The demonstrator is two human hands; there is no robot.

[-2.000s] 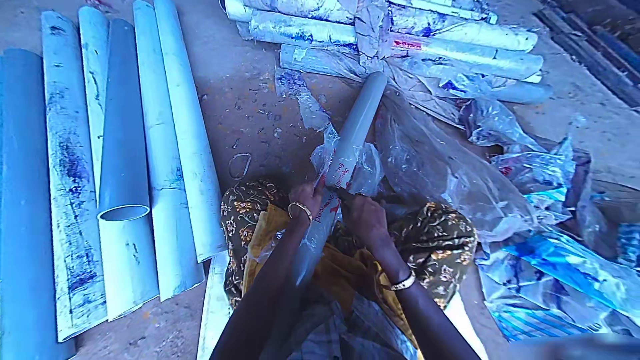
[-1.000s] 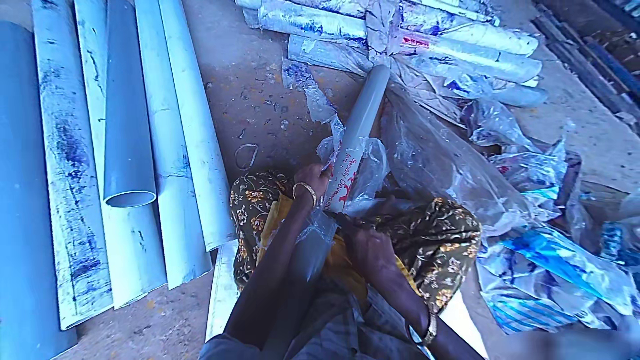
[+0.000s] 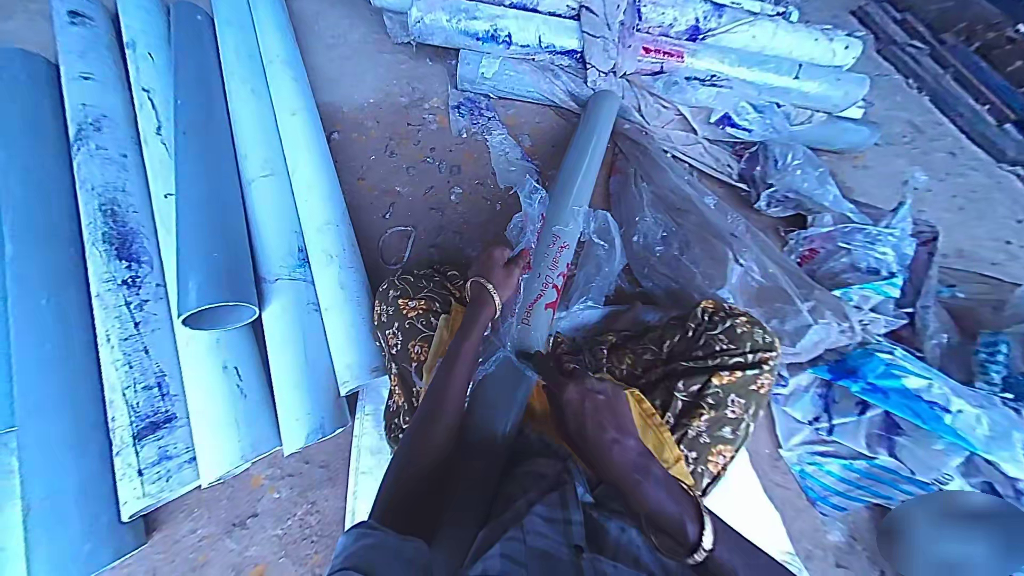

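A grey plastic pipe [image 3: 588,152] lies lengthwise across my lap, its far end near a bundle of wrapped pipes. Clear plastic film [image 3: 598,256] with red printing hangs loosely around its middle. My left hand [image 3: 500,280] is closed on the film at the pipe's left side. My right hand [image 3: 588,400] is lower, at the pipe's right side, closed around a small dark tool [image 3: 538,364] whose tip touches the film or pipe; what kind of tool cannot be told.
Several grey and whitish pipes [image 3: 312,200] lie side by side at the left, one [image 3: 212,200] on top. Wrapped pipes [image 3: 512,32] lie bundled at the far side. Crumpled plastic sheets [image 3: 904,400] cover the floor at the right. Dark metal bars [image 3: 952,80] lie at the upper right.
My right hand has moved down along the pipe towards my body, away from my left hand. The film around the middle of the pipe is spread wider.
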